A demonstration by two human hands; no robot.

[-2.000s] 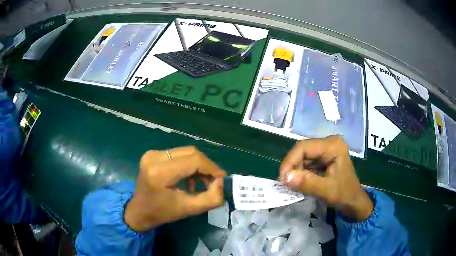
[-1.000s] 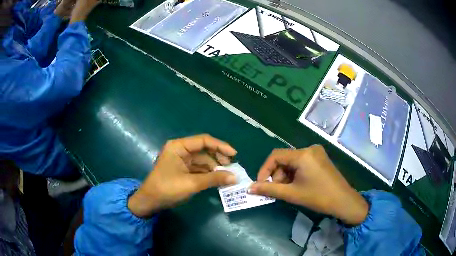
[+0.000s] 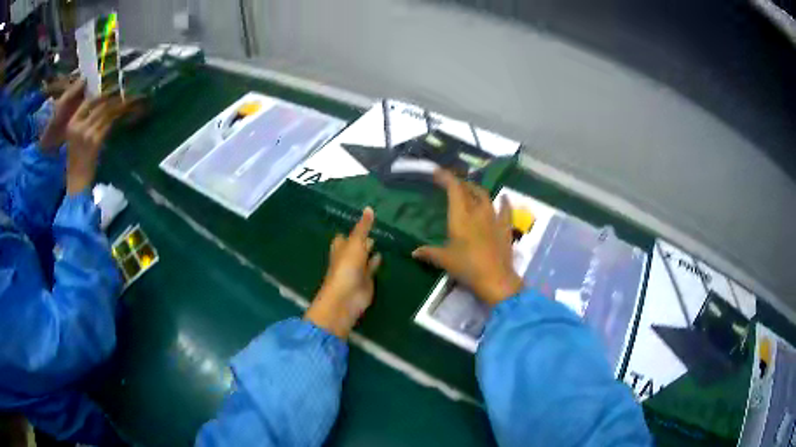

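A printed box lid [image 3: 384, 188] with a keyboard-tablet picture lies on the green raised shelf. A blurred white label [image 3: 414, 165] shows over the picture, touching or close to my right index fingertip; whether it is held or lies on the lid is unclear. My right hand [image 3: 476, 236] is over the lid's right part, thumb and fingers spread, and partly covers the open box base [image 3: 454, 312] beside it. My left hand [image 3: 347, 278] is in front of the lid's green side, index finger extended, with nothing visible in it.
Another open base with a sleeved tablet [image 3: 257, 153] lies left of the lid. A second lid [image 3: 689, 340] and another base [image 3: 772, 393] are at right. A co-worker's blue sleeves [image 3: 83, 262] and hands are at left, with a card [image 3: 100, 54] and a yellow-black sheet [image 3: 133, 256].
My hands have moved from the near work surface up to the lid and come apart. The label is now over the lid. The view has shifted, and the co-worker's hands now show a raised card.
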